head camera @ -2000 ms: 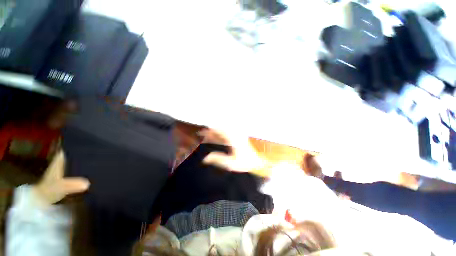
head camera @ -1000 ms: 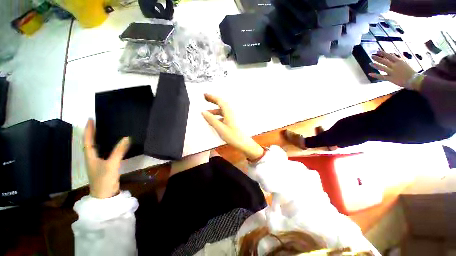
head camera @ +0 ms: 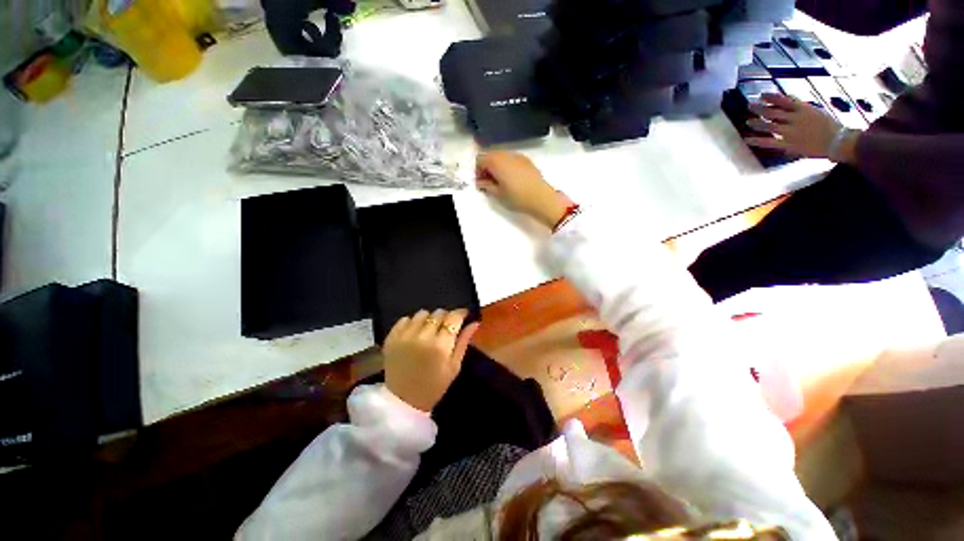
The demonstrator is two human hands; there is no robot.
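Two open black box trays lie side by side on the white table, the left tray (head camera: 300, 259) and the right tray (head camera: 418, 259). Their insides are plain dark. My left hand (head camera: 426, 354) grips the near edge of the right tray, fingers over the rim. My right hand (head camera: 518, 188) is beyond the trays, its fingers curled at the right end of a clear bag of cables (head camera: 349, 132). Its fingertips are too small and blurred to tell if they hold anything. A dark smartphone (head camera: 285, 86) lies on the bag.
Black box stacks stand at the back (head camera: 624, 69) and at the left edge (head camera: 69, 365). A black strap-like item (head camera: 307, 26) and a yellow container (head camera: 159, 37) are at the back left. At right, a person's hand (head camera: 793, 125) rests on boxes. A brown carton (head camera: 909, 433) is lower right.
The right-hand box piece, tilted up before, now lies flat as an open tray. My left hand has moved right onto its near edge. My right hand has moved forward to the cable bag.
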